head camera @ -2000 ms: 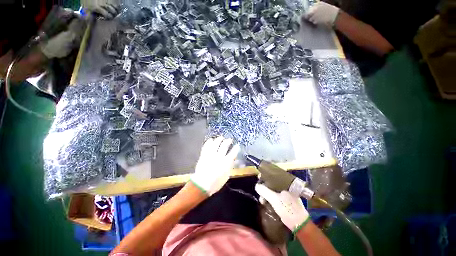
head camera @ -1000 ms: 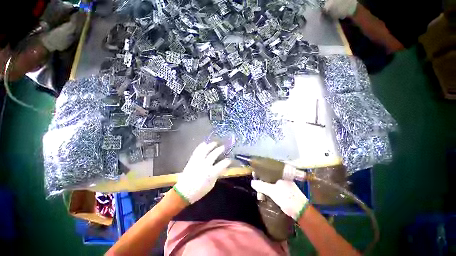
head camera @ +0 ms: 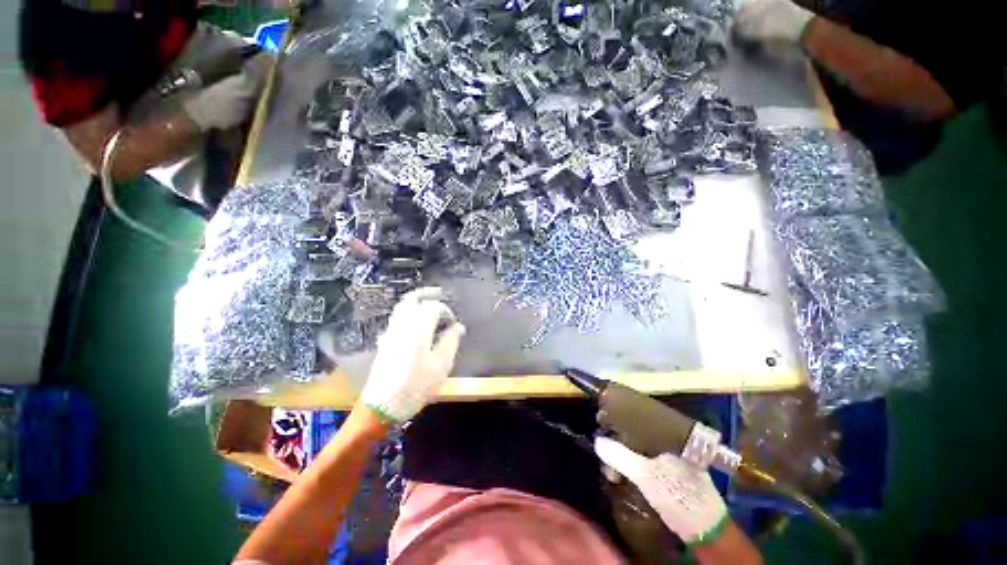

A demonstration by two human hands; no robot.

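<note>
My right hand [head camera: 668,486], in a white glove with a green cuff edge, holds the air screwdriver [head camera: 652,425] over the table's near edge, its dark nose pointing up and left. My left hand [head camera: 411,355], also gloved, is over the near left part of the table beside the heap of metal brackets [head camera: 502,144]. Its fingers are bent; whether it holds a bracket I cannot tell. A loose pile of thin screws [head camera: 580,276] lies between the heap and the near edge.
Bags of small silver pieces lie at the left [head camera: 243,304] and right [head camera: 856,265]. A T-shaped metal piece [head camera: 748,270] is on the bright area. Another person's gloved hand [head camera: 773,20] is at top right, another [head camera: 226,102] at top left. An air hose [head camera: 806,508] trails right.
My left hand has moved left, away from the tool's nose and towards the bracket heap. The screwdriver stays in my right hand, tilted more upward to the left. The camera view has shifted.
</note>
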